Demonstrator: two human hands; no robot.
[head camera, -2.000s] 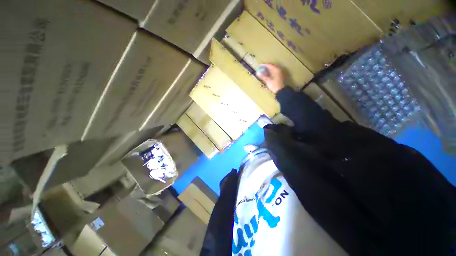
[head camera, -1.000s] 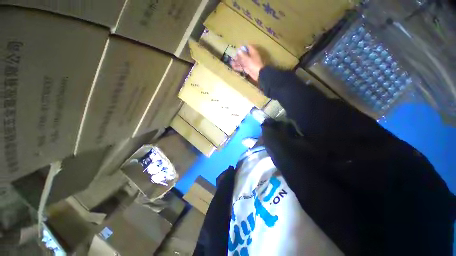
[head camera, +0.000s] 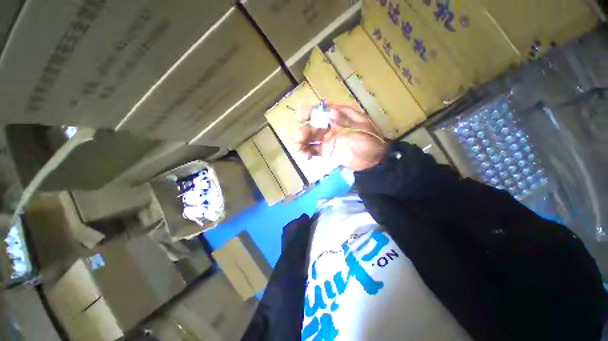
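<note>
My right hand (head camera: 347, 136) is raised, palm up with fingers curled, in front of an open yellow-brown carton (head camera: 333, 73). It holds a small silver-white wired component (head camera: 320, 118) at the fingers. Thin pale orange and yellowish leads run from it over the palm and wrist. The hand hides part of the carton and its inside. My left hand is not in view; only a dark sleeve (head camera: 277, 283) shows beside the white shirt.
Large brown cartons (head camera: 193, 86) are stacked left. An open carton of jumbled silver-white parts (head camera: 200, 196) stands lower left, near other open cartons. More printed cartons (head camera: 433, 46) stand at top right, beside bumpy clear packing (head camera: 497, 146). Blue floor (head camera: 267, 223) shows between.
My right hand has come out of the open carton, towards me, and turned palm up with the component in it. The view has shifted slightly.
</note>
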